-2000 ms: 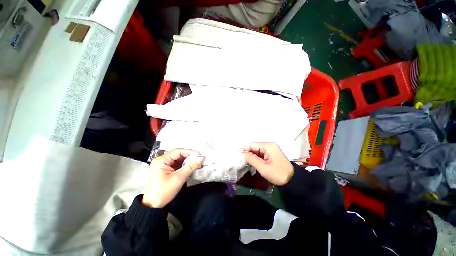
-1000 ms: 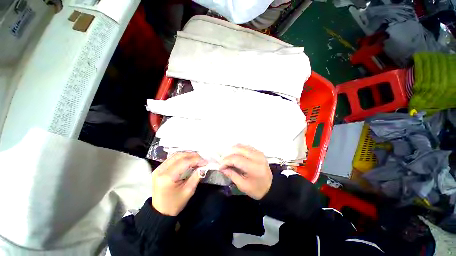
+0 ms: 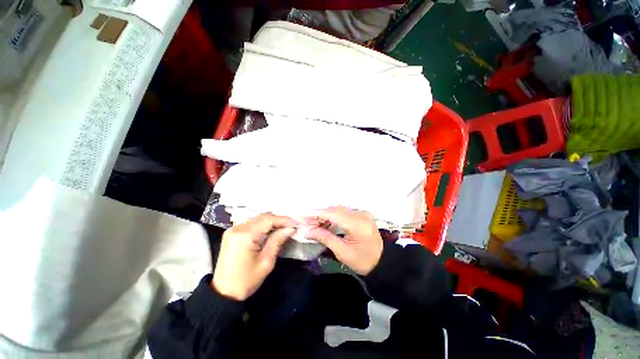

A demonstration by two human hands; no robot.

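My left hand (image 3: 254,254) and my right hand (image 3: 349,238) are close together at the near edge of the basket. Both pinch a small bunched piece of pale cloth (image 3: 306,248) between thumb and fingers; its fine detail is washed out. Beyond them, a stack of cut pieces (image 3: 330,151), pale and layered, lies across the red plastic basket (image 3: 455,151).
The white machine table (image 3: 42,119) with a printed ruler edge is at left. A large pale cloth (image 3: 91,273) hangs at its near end. At right are a red stool (image 3: 523,133), green cloth (image 3: 607,112), a yellow basket (image 3: 507,210) and grey garments (image 3: 568,210).
Since two seconds ago, my hands have come together on the bunched cloth, my right hand moving left. Over the last second they have moved little. Pale cloth seen at the top a second ago is gone.
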